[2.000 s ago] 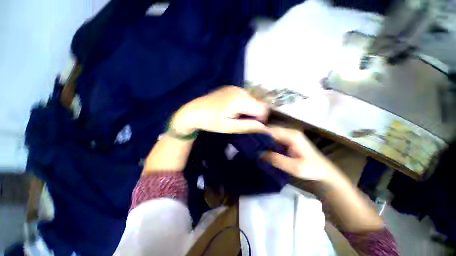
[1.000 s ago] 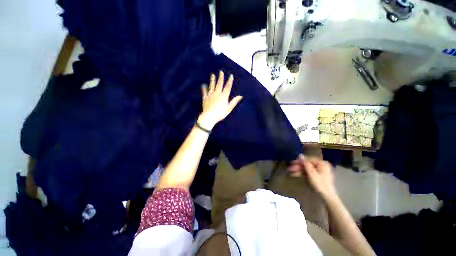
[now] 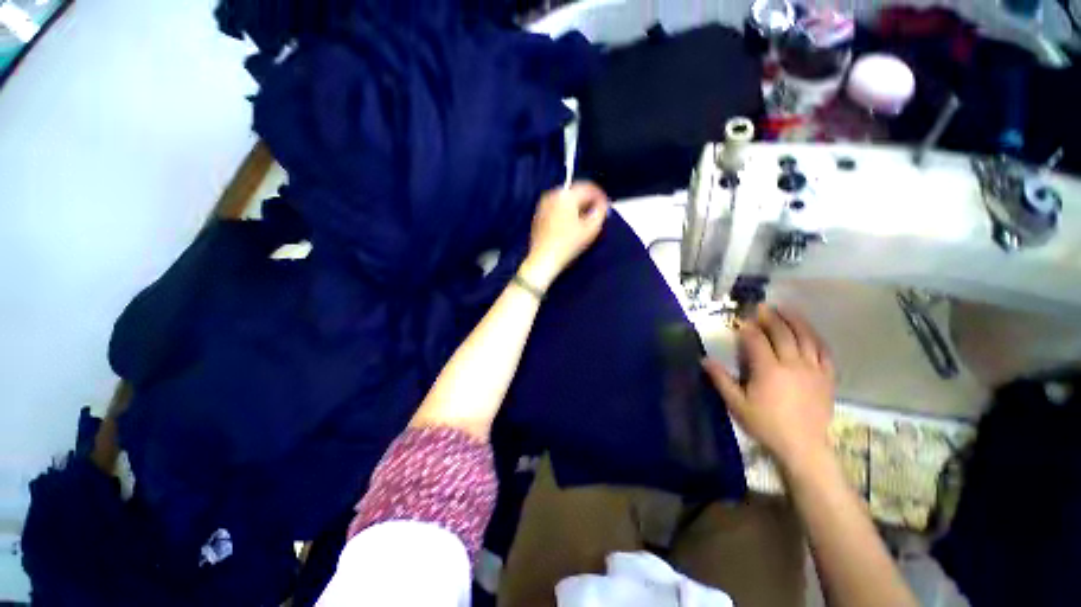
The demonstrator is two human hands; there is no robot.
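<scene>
A navy garment piece lies spread from the left heap to the machine and hangs over my lap. My left hand is at its upper edge with fingers curled, beside the stack of black panels; whether it pinches cloth is unclear. My right hand lies palm down with fingers spread on the machine bed, its thumb by the garment's right edge, just below the needle area. The white sewing machine stands at the right, its presser foot just left of my right fingertips.
The garment bundle fills the left side. The black panel stack lies behind the machine head. Metal thread snips lie under the arm. A dark pile hangs at the right. A pink round item stands behind the machine.
The garment's right edge is now near the needle area. My right hand has moved up from the garment's lower corner onto the bed. My left hand has moved up to the cloth's upper edge.
</scene>
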